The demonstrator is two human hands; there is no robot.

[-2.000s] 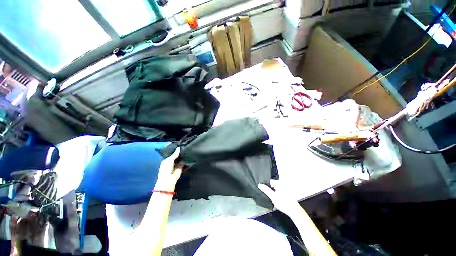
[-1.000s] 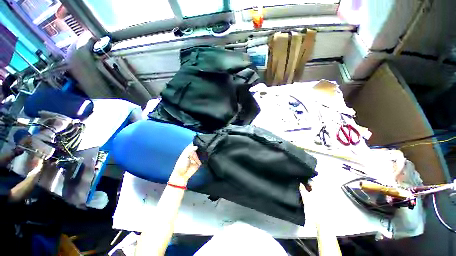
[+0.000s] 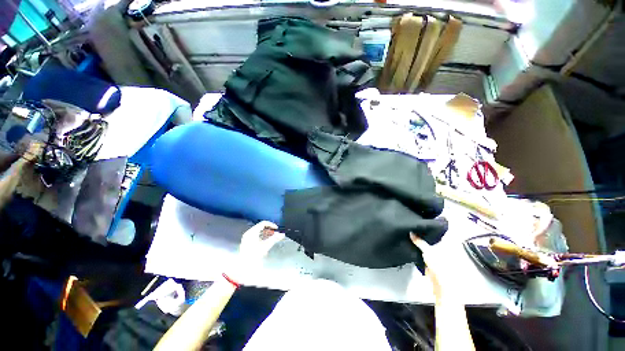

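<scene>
A black garment piece lies over the right part of the blue padded form, with its right end folded and bunched. My left hand is at its lower left edge, fingers bent; whether it pinches the cloth is unclear. My right hand is at the lower right edge, its thumb on top of the cloth and its other fingers hidden under it.
A black garment pile lies behind the form. The steam iron sits at the table's right end with its hose. Red scissors and small tools lie at the back right. Another person's arm shows at far left.
My left hand has moved from the garment's upper left part to its lower left edge. The garment now lies in two lobes with its lower right corner folded in. The view has tilted down.
</scene>
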